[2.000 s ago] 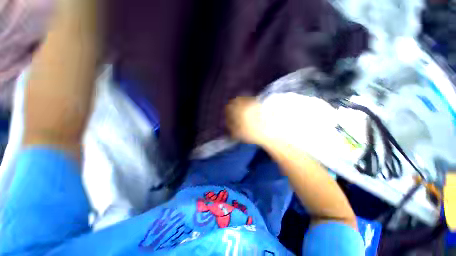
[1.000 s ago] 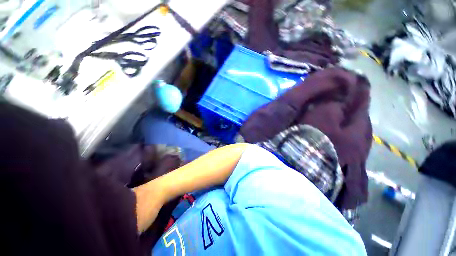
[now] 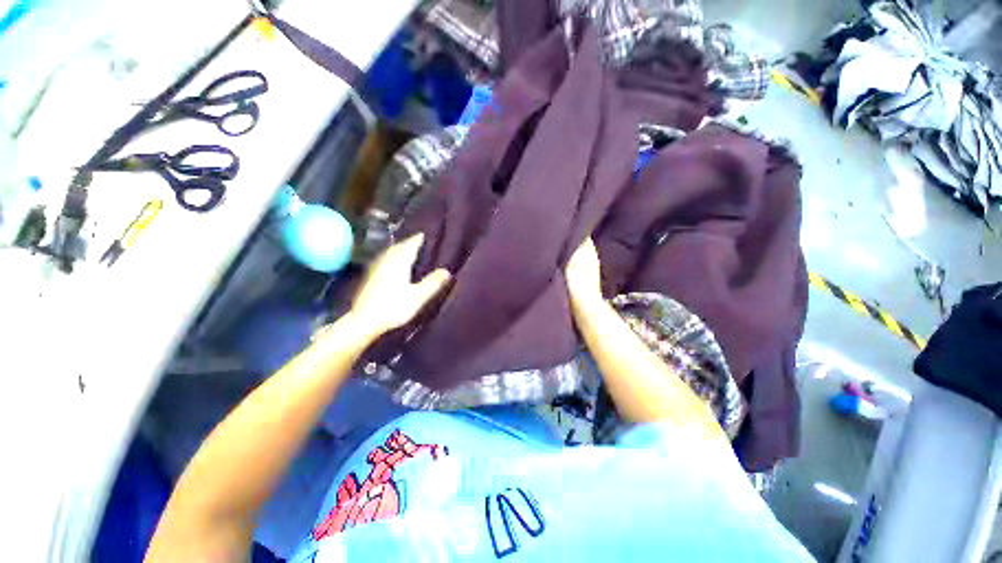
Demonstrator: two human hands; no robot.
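A dark maroon garment piece [image 3: 516, 264] with a plaid edge [image 3: 505, 387] lies over the lap and the blue crate area at the right. My left hand [image 3: 393, 288] is on its left part, thumb apart from the fingers, which are partly hidden at the cloth. My right hand [image 3: 583, 271] is at its right side, fingers partly hidden by the folds; its grip cannot be told. Two black-handled scissors [image 3: 200, 176] and a small yellow-handled tool [image 3: 136, 229] lie on the white table at the left.
The white table [image 3: 121, 363] has a curved edge along my left. A pale turquoise rounded object [image 3: 316, 236] is beside it. More maroon cloth [image 3: 714, 236] hangs at right. A grey-white cloth heap [image 3: 923, 94] lies on the floor beyond yellow-black tape [image 3: 863, 311].
The view has turned right from the table. The maroon piece that was at the left now lies over the blue crate, and both hands are in view on it.
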